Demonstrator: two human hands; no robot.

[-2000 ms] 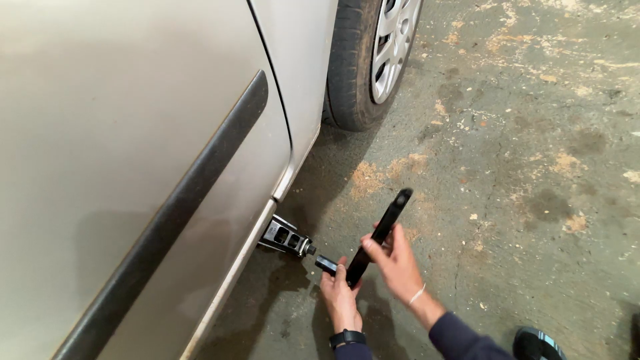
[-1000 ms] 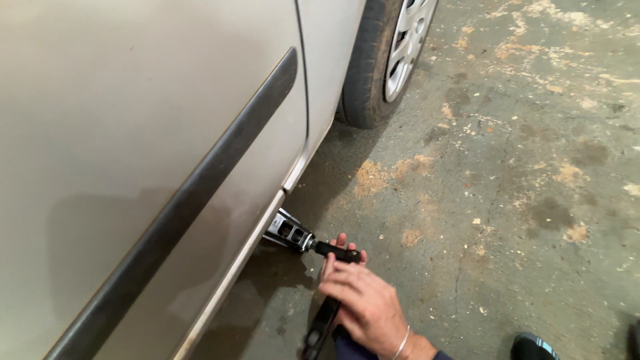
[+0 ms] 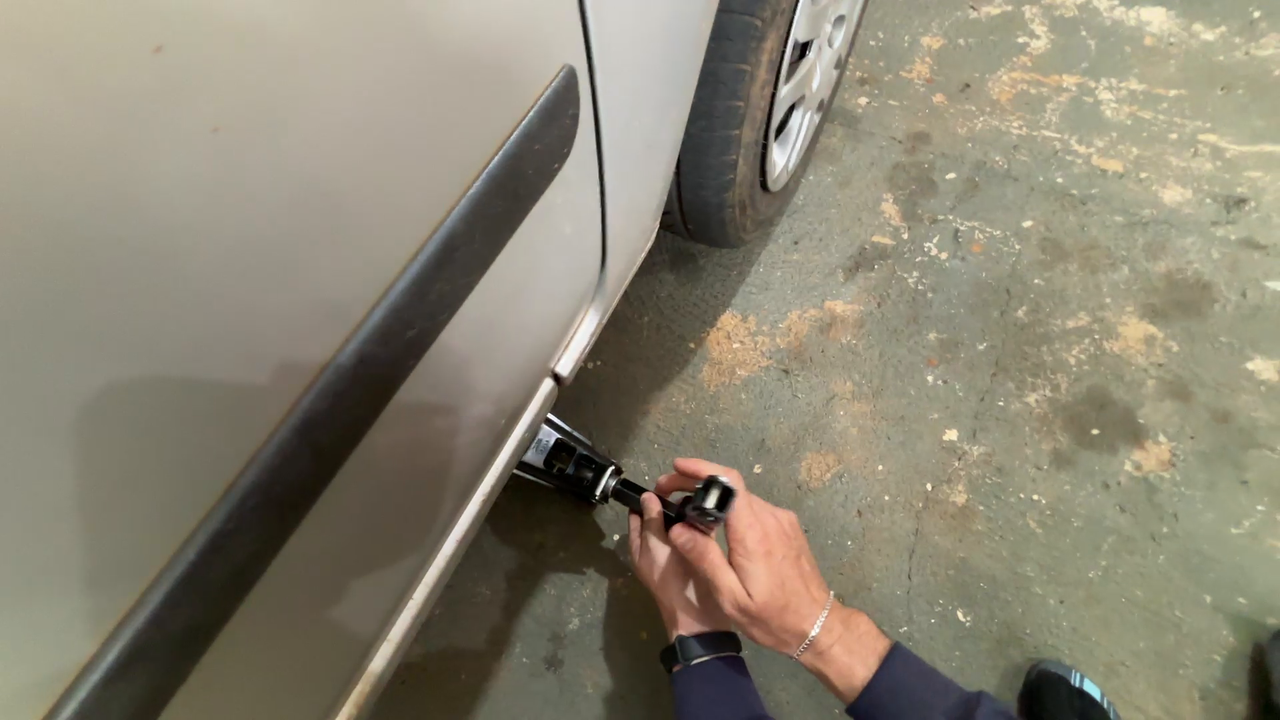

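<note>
A scissor jack (image 3: 568, 462) sticks out from under the sill of a silver car (image 3: 420, 600), its screw end facing my hands. A black crank handle (image 3: 640, 495) meets that screw end, and its bent arm rises toward the camera, ending in an open socket. My left hand (image 3: 678, 575), with a black wristband, is closed round the handle near the jack. Wearing a thin bracelet, my right hand (image 3: 765, 560) wraps the upright part of the handle just beside it. Some fingers of both hands are hidden behind the handle and each other.
A tyre with a silver wheel cover (image 3: 735, 130) stands on the stained concrete floor (image 3: 1000, 480) beyond the jack. Black trim (image 3: 400, 310) runs along the car door. A dark shoe (image 3: 1065, 690) shows at the bottom right, with another dark shape at the edge.
The long arm of the handle pointed up and right, then down toward me, and now points up at the camera. My right hand has moved round with it; my left stays near the jack.
</note>
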